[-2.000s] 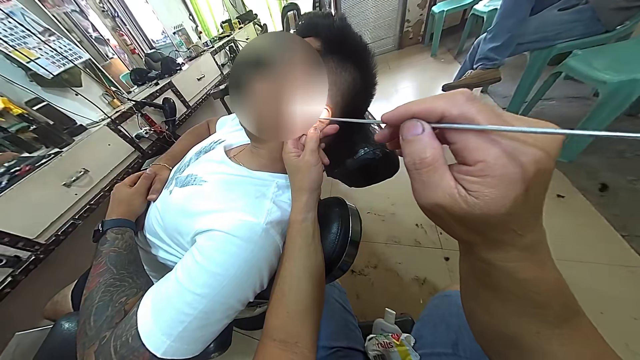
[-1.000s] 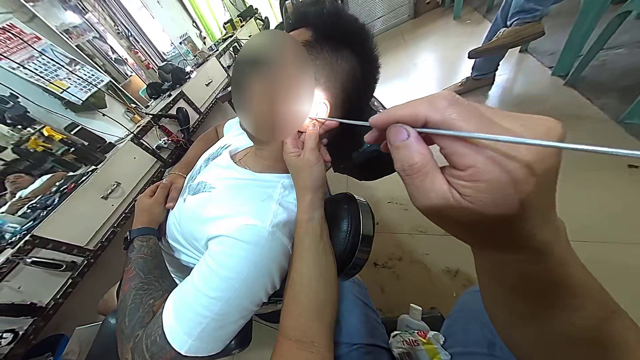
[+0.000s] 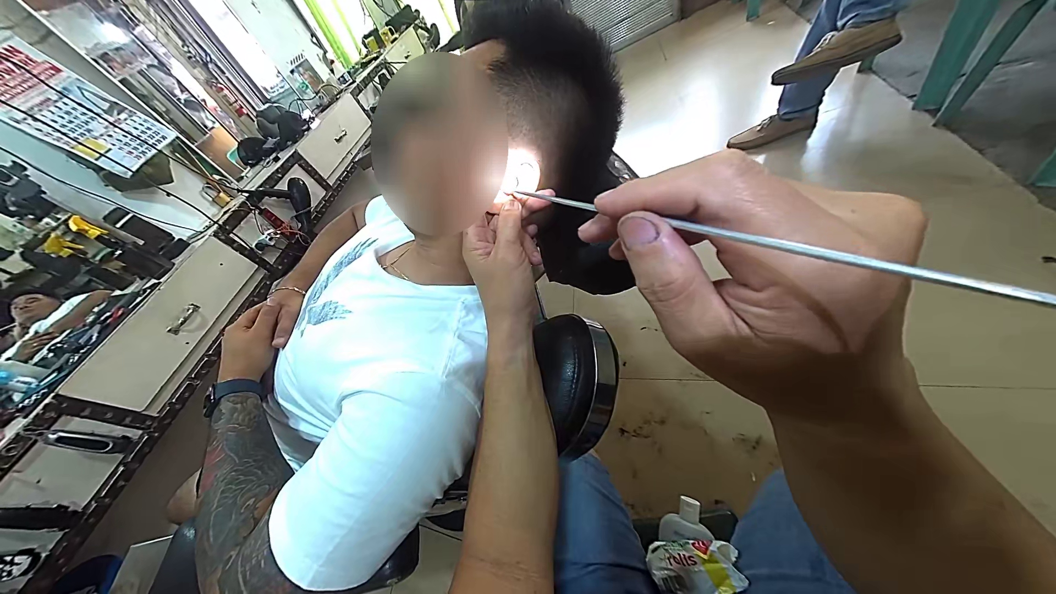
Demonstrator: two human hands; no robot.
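A person in a white T-shirt (image 3: 404, 363) lies back in a black barber chair, with a bright light on one ear (image 3: 521, 172). My left hand (image 3: 505, 247) pinches the earlobe between thumb and fingers. Between the thumb and fingers of my right hand (image 3: 767, 272) is a long thin metal rod (image 3: 858, 261). Its narrow tip is at the ear opening; whether it is inside cannot be told. The rod's other end runs out of view at the right. Under the head is a black headrest (image 3: 586, 247).
A padded armrest (image 3: 575, 384) lies beside my left forearm. Between my knees are a white bottle (image 3: 683, 521) and a crumpled plastic packet (image 3: 697, 568). A drawer counter (image 3: 165, 330) runs along the left. Another person's shoes (image 3: 837, 51) and green plastic chair legs (image 3: 961, 54) are at upper right.
The view has shifted and come closer to the ear. Both hands keep their hold, with the rod's tip still at the ear.
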